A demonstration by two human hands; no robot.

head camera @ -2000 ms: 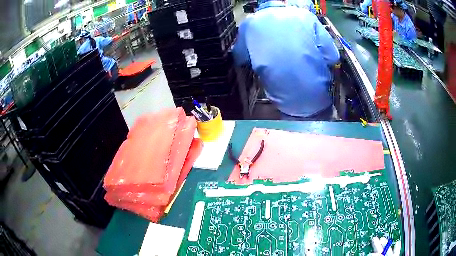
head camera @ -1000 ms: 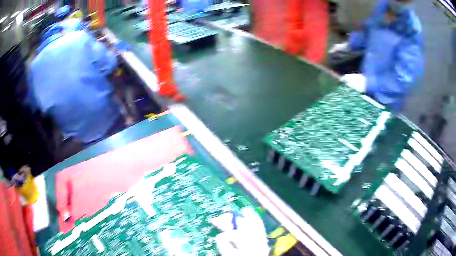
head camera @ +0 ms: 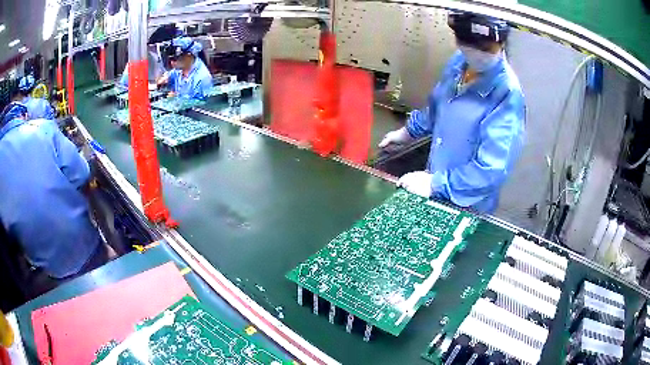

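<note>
A green circuit board (head camera: 196, 338) with white markings lies on the bench at the lower left, cut off by the bottom edge. A pink foam sheet (head camera: 107, 306) lies behind it. The dark handle of the side cutters (head camera: 48, 342) shows at the sheet's left side. Neither of my hands is in the picture. On the conveyor, a second green board (head camera: 381, 256) stands on dark and silver legs at the centre right.
The conveyor line (head camera: 242, 185) runs from upper left to lower right. Boards with white finned heatsinks (head camera: 517, 306) are at the lower right. A person in a blue smock (head camera: 474, 135) stands across the line. A red-wrapped post (head camera: 145, 135) rises at the bench corner.
The view has swung right, so the bench board now sits lower left and more of the line shows. The white glove with the blue pen seen before has gone out of view.
</note>
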